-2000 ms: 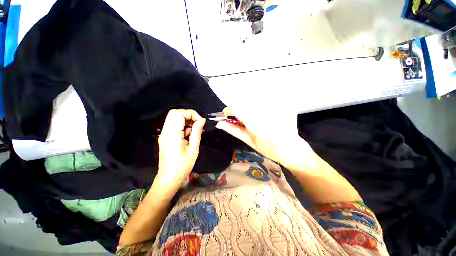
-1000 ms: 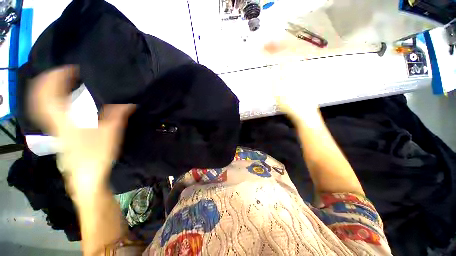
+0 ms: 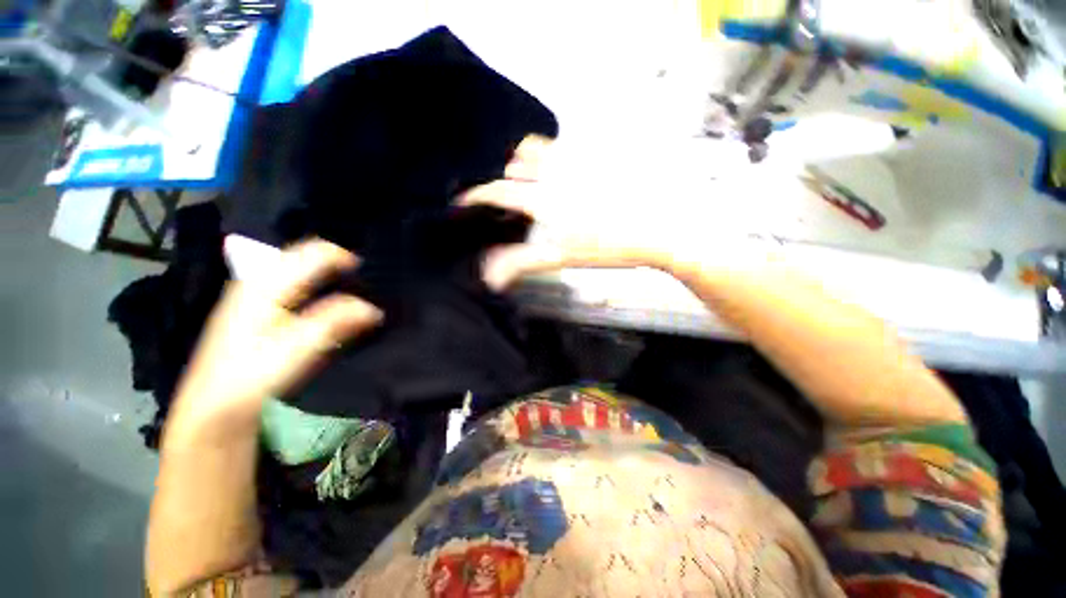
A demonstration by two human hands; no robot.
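Observation:
A black garment (image 3: 409, 140) lies bunched on the left part of the white machine table and hangs over its front edge towards the lap. My left hand (image 3: 281, 321) is at the garment's left side, blurred, with thumb and fingers apart; whether it grips cloth is unclear. My right hand (image 3: 549, 228) is at the garment's right edge, its fingertips against the black cloth; its grip cannot be made out. The thread snips (image 3: 844, 199) with a red handle lie on the white machine bed, to the right of my right hand.
The presser foot area (image 3: 754, 123) is at the top right, under the blue-striped machine head (image 3: 888, 70). A light green cloth (image 3: 298, 432) and black cloth hang below the table at left. More black cloth (image 3: 701, 386) lies below the table's front edge. Another blue-edged table (image 3: 152, 164) stands at upper left.
The snips were in my right hand and now lie on the bed. The garment is gathered more compactly. My right hand has moved left onto it. The view has shifted left.

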